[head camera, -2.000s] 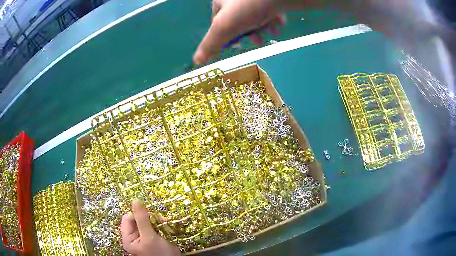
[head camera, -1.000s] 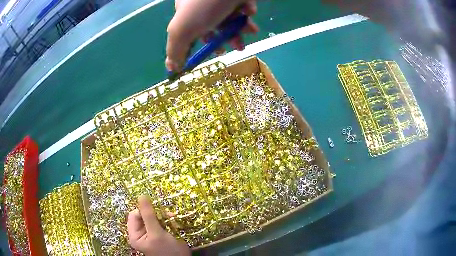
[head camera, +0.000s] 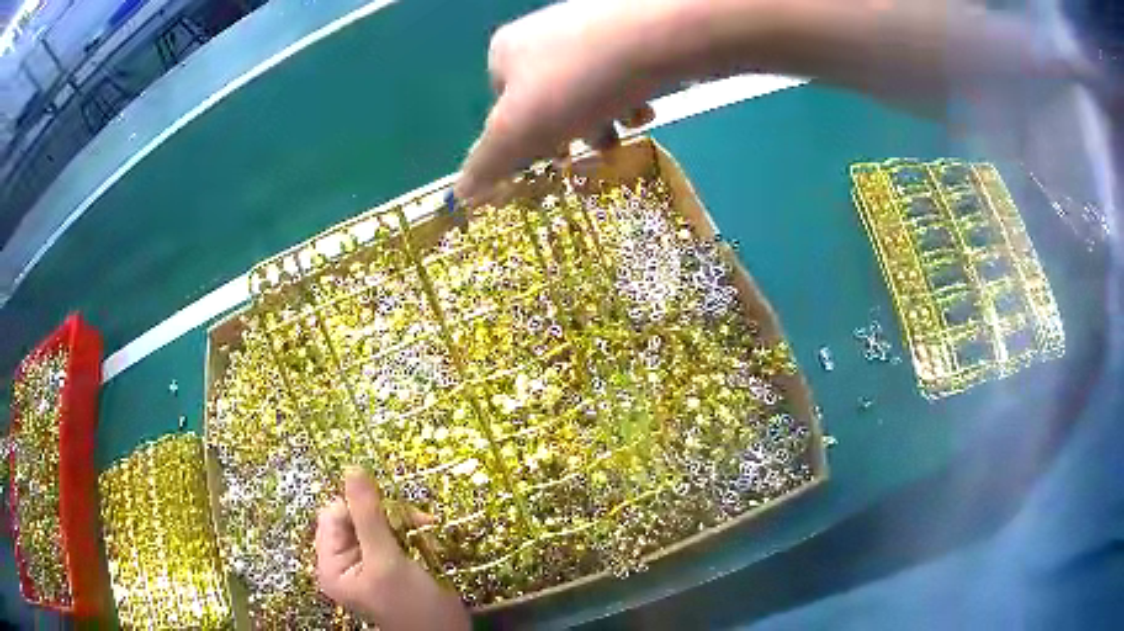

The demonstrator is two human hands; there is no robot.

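Note:
My left hand (head camera: 376, 561) pinches the lower left edge of a gold parts frame (head camera: 438, 323) and holds it over the cardboard box (head camera: 807, 425). The box is full of loose small gold parts (head camera: 493, 413) and small silver parts (head camera: 672, 265). My right hand (head camera: 555, 93) is at the frame's far edge, over the back of the box. It is closed around the side cutters, of which only a bit of blue (head camera: 452, 200) shows below the fingertips. The jaws are hidden or too blurred to see.
A stack of gold frames (head camera: 959, 277) lies on the green bench top (head camera: 764, 185) at right, with stray silver parts (head camera: 873, 343) beside it. Another gold stack (head camera: 166, 530) is left of the box, next to a red bin (head camera: 81, 468). Silver frames (head camera: 1082, 212) show blurred at far right.
My right hand first moved left and down to the frame's far edge, then right along it, and now covers most of the blue cutters. My left hand keeps its hold.

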